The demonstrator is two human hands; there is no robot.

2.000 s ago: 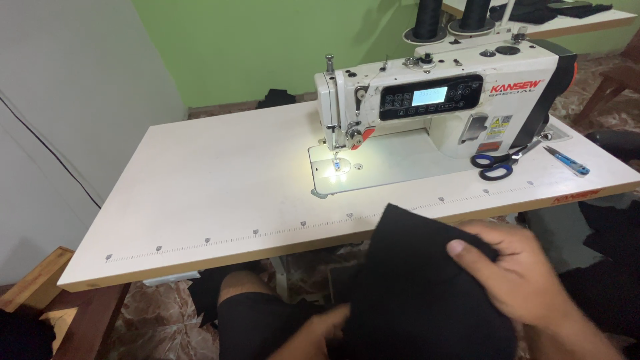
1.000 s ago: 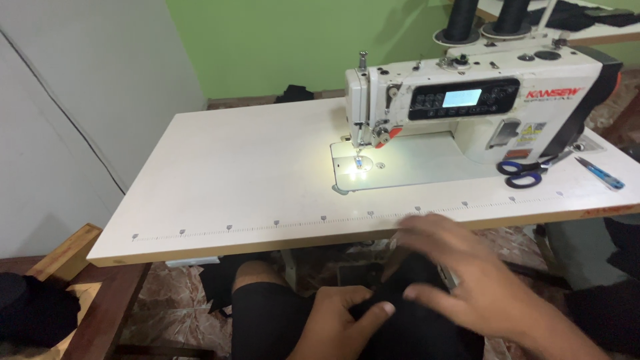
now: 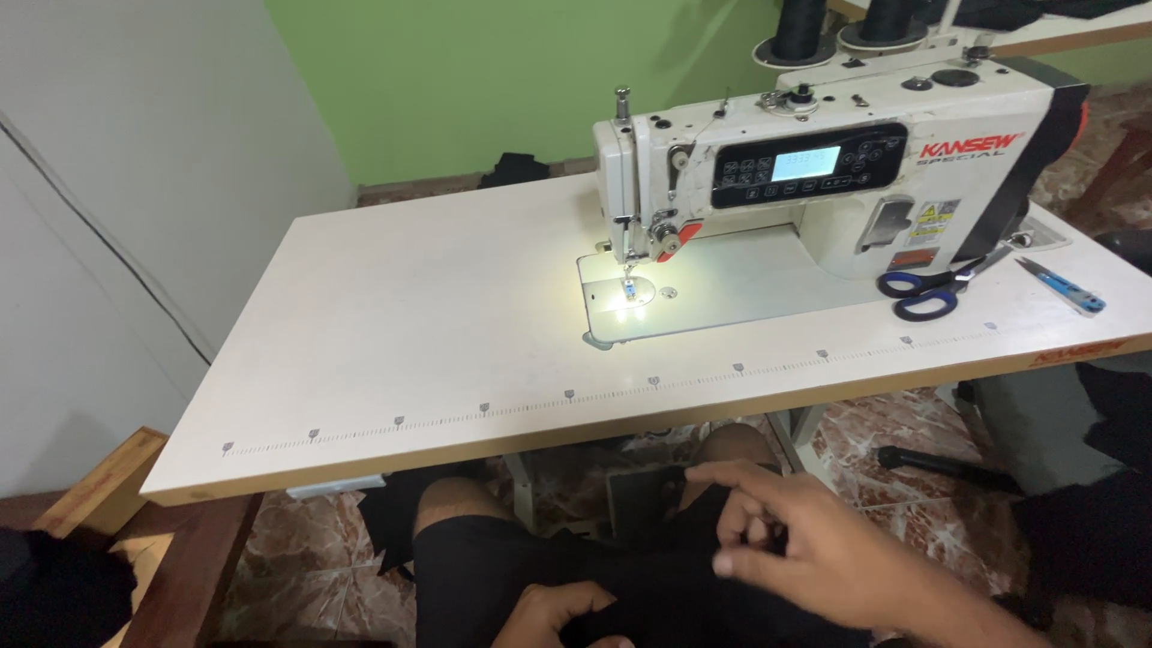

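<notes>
My right hand (image 3: 778, 531) hovers over my lap with its fingers curled and apart, and I see nothing in it. Lower down, my left hand (image 3: 562, 616) rests at the bottom edge of the view, partly cut off, against black fabric (image 3: 666, 576). Where that fabric ends and my black shorts begin cannot be told, nor whether the left fingers pinch it. Beyond both hands stands a white Kansew sewing machine (image 3: 846, 180), its lamp lighting the presser foot (image 3: 630, 288). Neither hand touches the machine.
On the white sewing table (image 3: 405, 315), blue-handled scissors (image 3: 931, 292) and a blue utility knife (image 3: 1062, 286) lie right of the machine. Black thread cones (image 3: 799, 31) stand behind it. Dark cloth lies at the lower left (image 3: 63, 589) and at the right (image 3: 1089, 531); a wooden box edge (image 3: 103, 481) is at left.
Two seconds ago my right hand held up a black fabric piece before the table edge; that piece is now down in my lap or out of sight. The right hand has come away from the fabric.
</notes>
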